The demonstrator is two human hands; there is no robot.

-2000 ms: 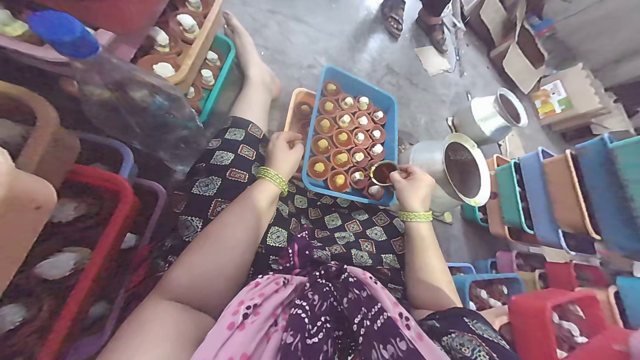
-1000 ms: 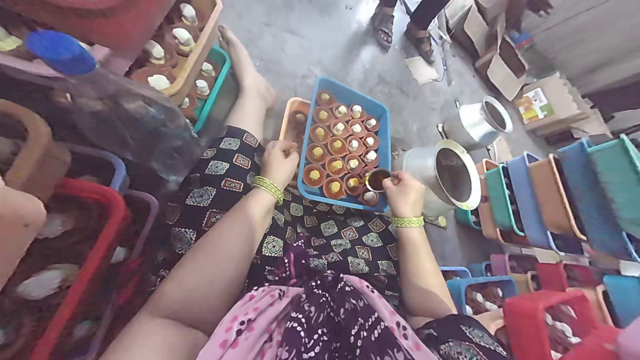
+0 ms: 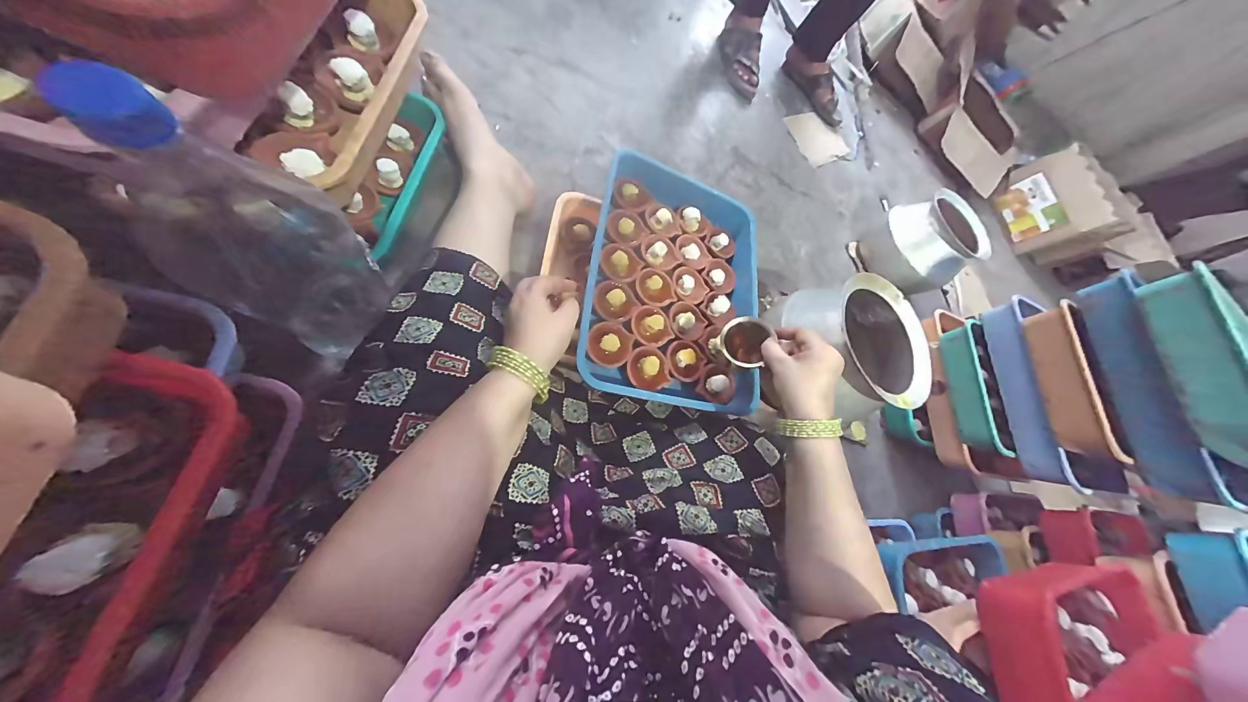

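Several small clay cups (image 3: 652, 323) stand in rows in a blue plastic tray (image 3: 668, 398) in front of me, each with a white or yellow plug in it. My right hand (image 3: 804, 370) grips a small metal cup (image 3: 748, 341) of dark liquid, tilted over the tray's near right corner. My left hand (image 3: 542, 317) is at the tray's left side, by a peach tray (image 3: 563, 234) partly under the blue one; its fingertips are bunched, and whether they hold the rim is unclear.
Right of the blue tray are two metal pots (image 3: 916, 341) (image 3: 921, 244) with dark contents. Stacked coloured trays (image 3: 1058, 380) fill the right side. At left are a plastic bottle (image 3: 253, 224) and a red tray (image 3: 161, 526). A person's sandalled feet (image 3: 809, 88) and cardboard boxes (image 3: 1058, 205) lie beyond.
The metal cup in my right hand has stayed near the tray's near right corner, tilting a little. My left hand remains by the tray's left side.
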